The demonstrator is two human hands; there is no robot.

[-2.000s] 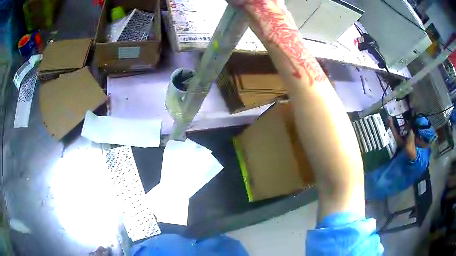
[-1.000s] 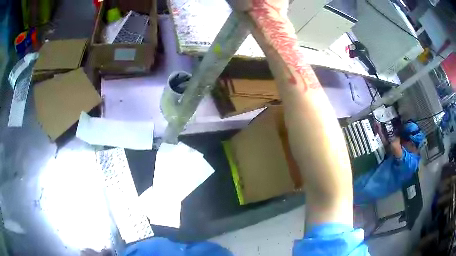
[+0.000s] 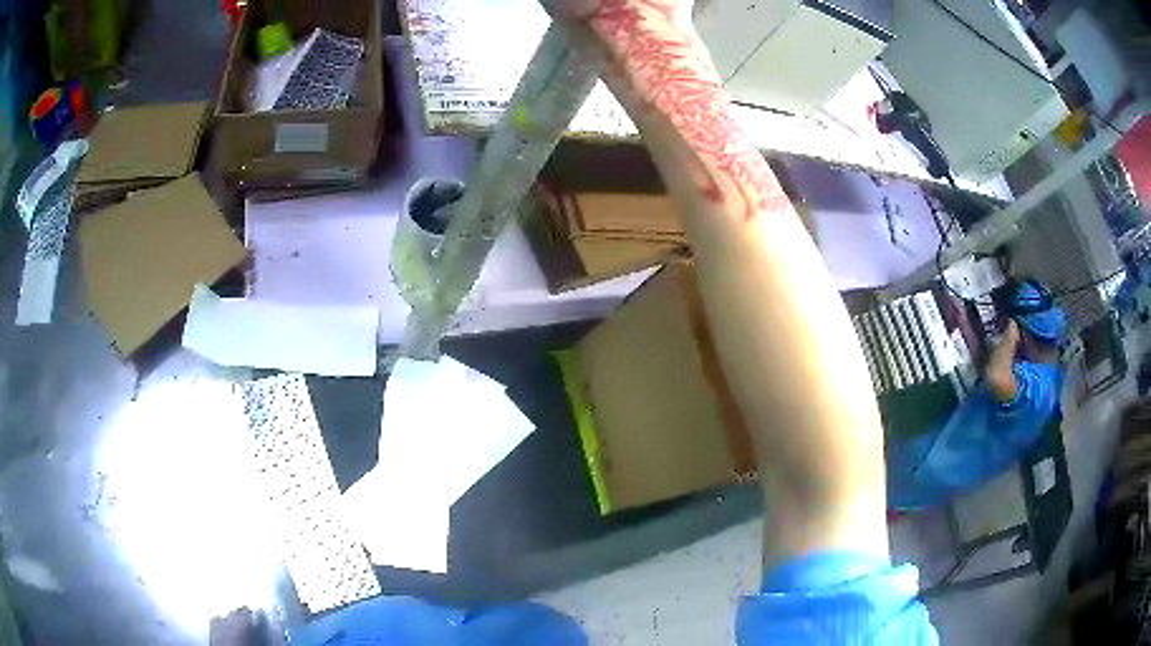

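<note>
My right forearm reaches up across the view. My right hand [image 3: 603, 8] is at the top edge, mostly cut off, closed around the grey-green upright post [image 3: 505, 158]; its fingertips are out of view. A small dark blurred shape at the bottom left edge may be part of my left hand [image 3: 240, 627]; what it does cannot be told. Blank white papers [image 3: 436, 442] lie crossed on the dark green mat, beside a printed label sheet [image 3: 303, 486]. A brown shipping carton [image 3: 650, 398] with yellow-green tape stands behind my forearm, partly hidden.
A tube holder [image 3: 423, 246] stands by the post. Cardboard pads [image 3: 158, 259] and an open parts carton [image 3: 297, 139] are at the left. A scanner [image 3: 903, 120] lies on the white shelf. A person in blue [image 3: 991, 416] works at the right. Strong glare covers the left bench.
The whole view has shifted slightly, so the bench things appear a little farther left. My right hand stays at the post. The papers and carton keep their places.
</note>
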